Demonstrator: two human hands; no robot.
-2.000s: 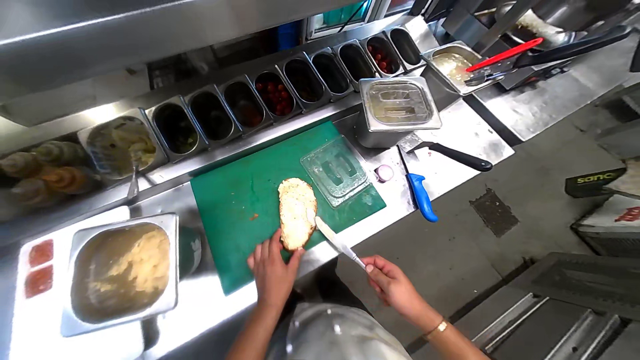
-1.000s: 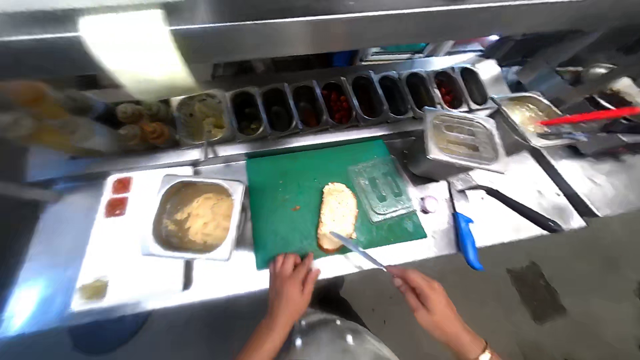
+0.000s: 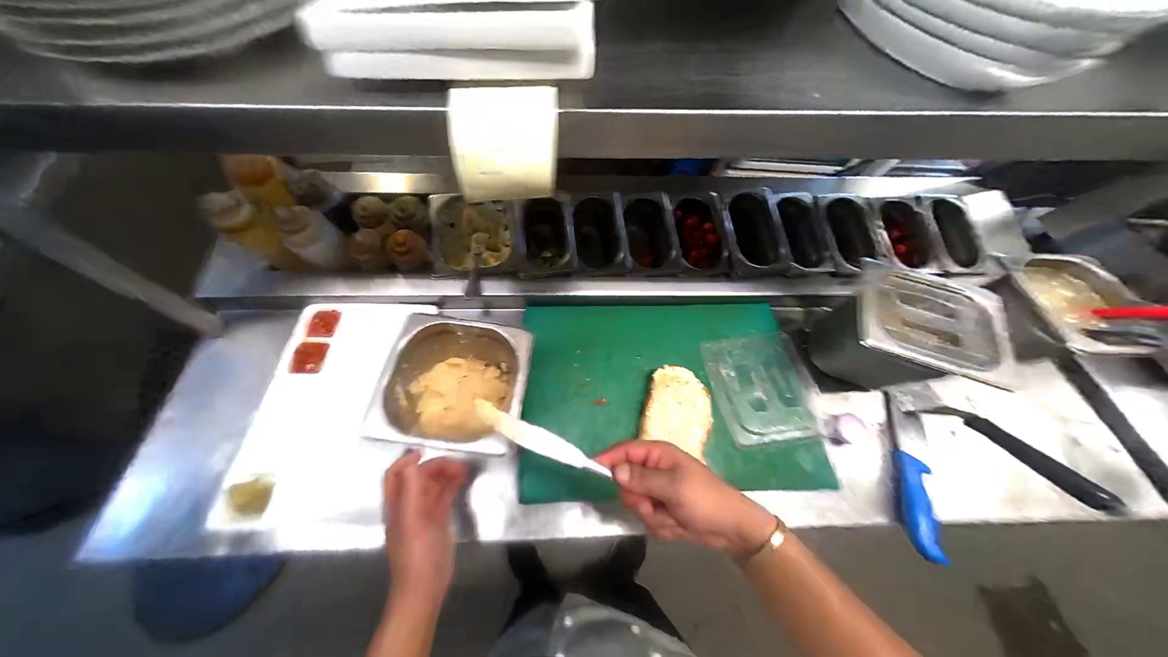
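My right hand (image 3: 671, 488) grips the handle end of a spreading knife (image 3: 547, 442), whose tip rests in a pale, creamy spread (image 3: 456, 394). That spread lies in a square steel pan (image 3: 517, 365). At the pan's near edge is my left hand (image 3: 422, 497), its fingers by the rim; whether they grip it I cannot tell. A slice of bread (image 3: 677, 408) coated with pale spread lies on the green cutting board (image 3: 584, 347), partly behind my right hand. Beside the bread, a clear plastic lid (image 3: 763, 388) lies on the board.
A white tray (image 3: 283, 438) bears small red portions. Steel ingredient pans (image 3: 753, 233) line the back, squeeze bottles (image 3: 246, 228) at their left. At right are a lidded steel container (image 3: 935, 319), a blue-handled knife (image 3: 915, 506) and a black-handled spatula (image 3: 1040, 461). An overhead shelf (image 3: 730, 109) holds dishes.
The knife has gone from the bread to the spread in the steel pan, carried left by my right hand. My left hand has moved from near the bread to the pan's near edge. The view has shifted.
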